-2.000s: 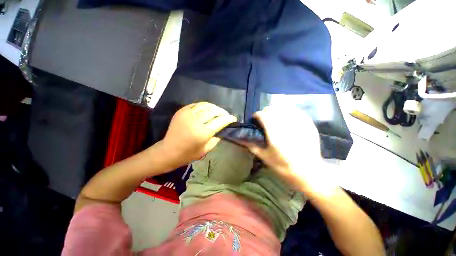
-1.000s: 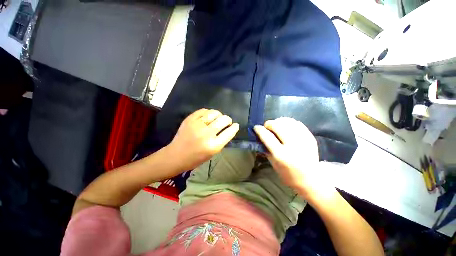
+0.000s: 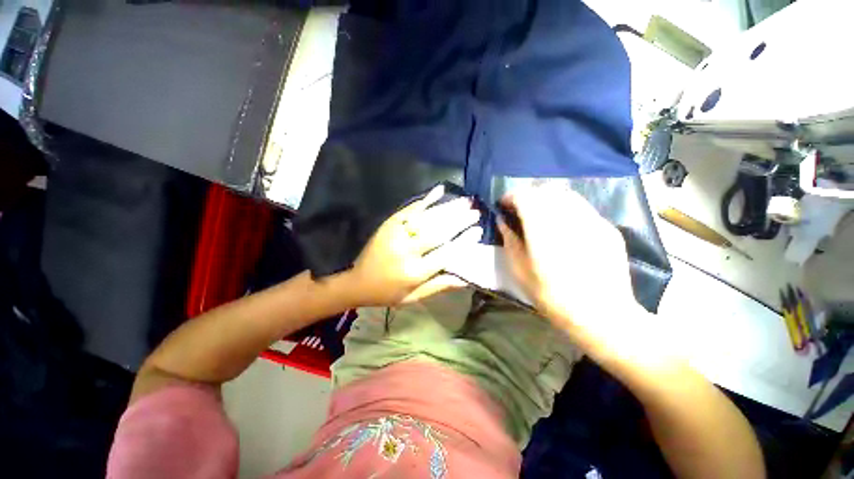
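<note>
A dark navy garment piece (image 3: 562, 103) lies over the table's front edge towards my lap, with a lengthwise seam down its middle. A blackish, slightly glossy band (image 3: 360, 201) runs across its near end. My left hand (image 3: 417, 243) holds the band's near edge left of the seam, fingers bent over a folded part. My right hand (image 3: 552, 243) grips the edge right of the seam; its fingertips are partly hidden and it is washed out by light. A pale surface shows between my hands, below the fold; I cannot tell if it is paper or lining.
The cream-white sewing machine (image 3: 777, 61) stands at the upper right. Near it lie black-handled scissors (image 3: 740, 206), a tan wooden-handled tool (image 3: 695, 225), pens (image 3: 797, 318) and navy scraps (image 3: 826, 374). A grey panel (image 3: 169, 89) is at the upper left, a red crate (image 3: 220, 248) below it.
The garment's near edge has been folded up near the seam, and a pale surface now shows there. My left hand has turned and moved slightly right; my right hand has moved up a little.
</note>
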